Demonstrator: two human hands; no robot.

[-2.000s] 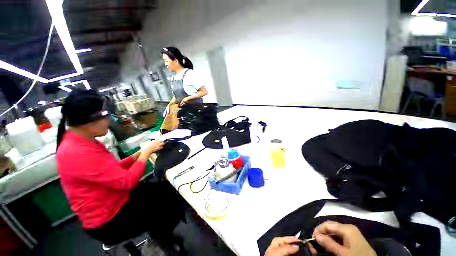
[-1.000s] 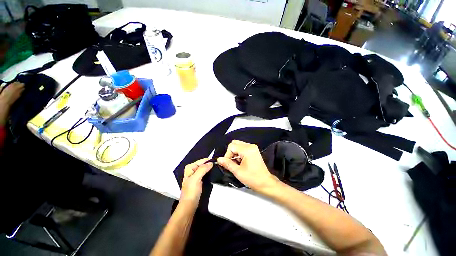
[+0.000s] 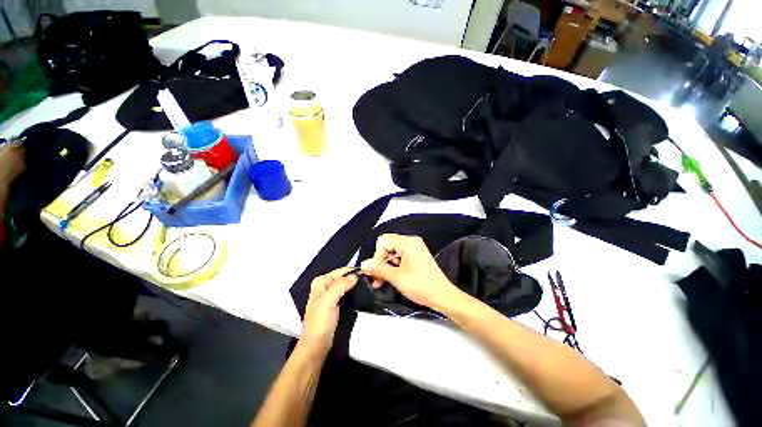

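A black bag piece [image 3: 483,271] with a paler grey-black lining lies at the table's near edge. A thin pale line runs along its rim. My left hand [image 3: 327,293] pinches the black edge of this piece at its left side. My right hand [image 3: 407,265] is close beside it, with thumb and finger pinched together at the same edge. Whatever tiny part is between my right fingertips is too small to tell. A black strap [image 3: 344,236] lies behind my hands.
A large black heap [image 3: 535,133] lies behind. At left are a blue tray [image 3: 206,210] with bottles, a blue cup [image 3: 270,179], a yellow jar [image 3: 307,125] and a tape roll [image 3: 190,257]. Slim red-dark tools [image 3: 562,304] lie at right. A person's hand [image 3: 12,164] shows far left.
The view has swung down and right from the other people to the table. Over the last second my hands have stayed nearly in place, pinching at the black edge.
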